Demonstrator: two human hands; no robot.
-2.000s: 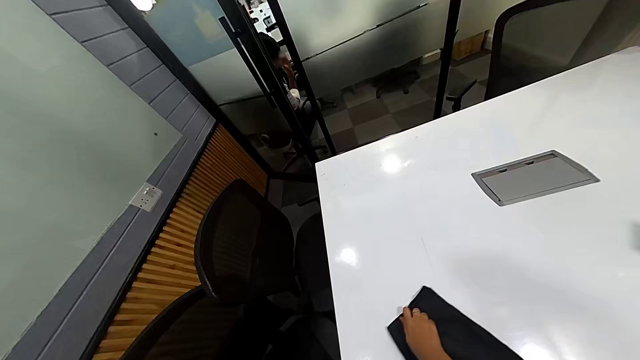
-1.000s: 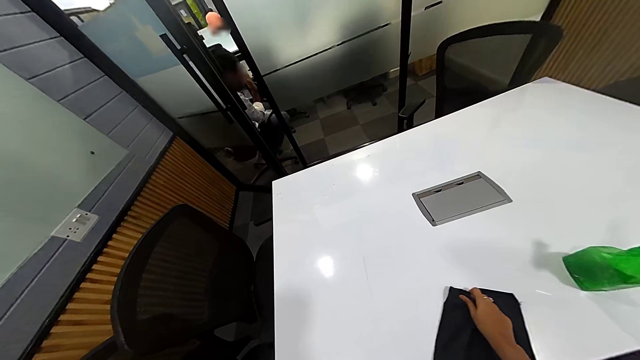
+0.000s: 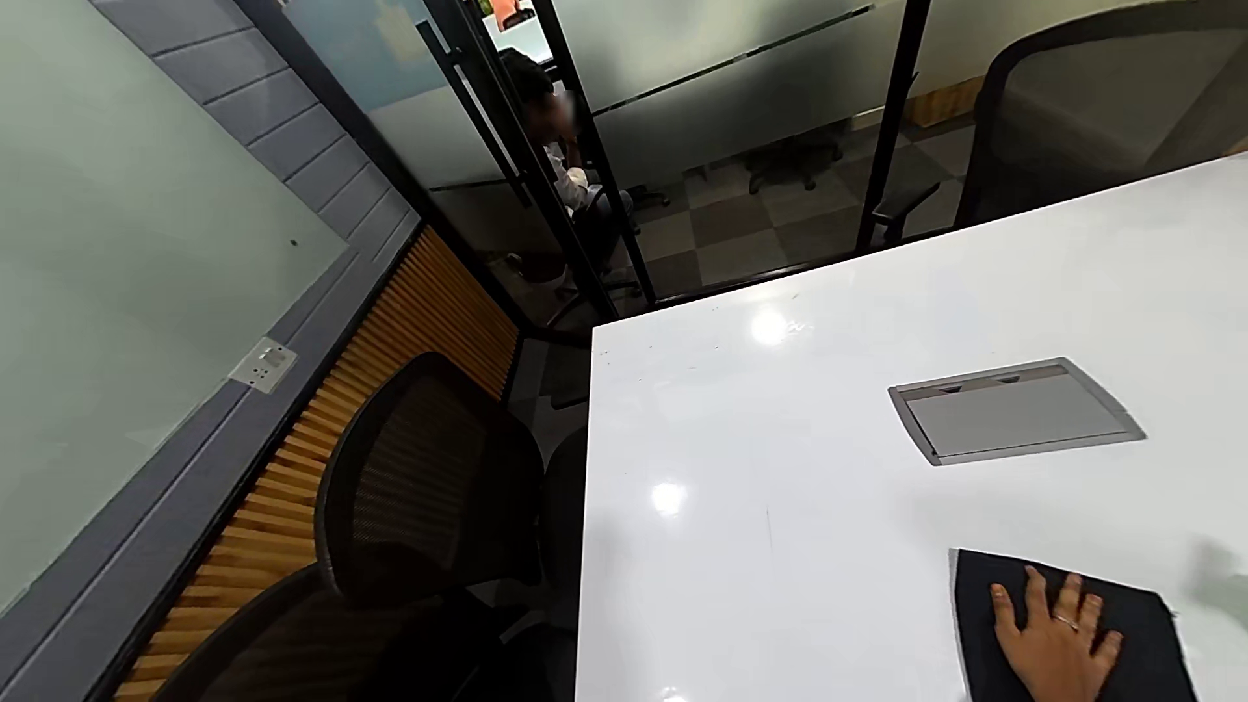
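My left hand (image 3: pixel 1061 643) lies palm down near the bottom right of the view. Its fingers are spread flat on a dark cloth (image 3: pixel 1136 624), and one of them wears a ring. The cloth rests on the glossy white table (image 3: pixel 780 429), its lower part cut off by the frame's bottom edge. Up and slightly left of the hand, a grey flip-lid cable box (image 3: pixel 1019 414) is set into the tabletop, apart from the cloth. My right hand is outside the view.
Black mesh chairs (image 3: pixel 429 468) stand along the table's left side, by a slatted wood wall (image 3: pixel 283 478). Another mesh chair (image 3: pixel 1102 107) is beyond the far edge. Frosted glass panels (image 3: pixel 721 58) stand behind, and a seated person (image 3: pixel 570 171) shows through a gap.
My left hand's fingers are spread wider on the cloth than before. A green plastic bottle at the right edge one second ago is out of view; the view has swung left since then.
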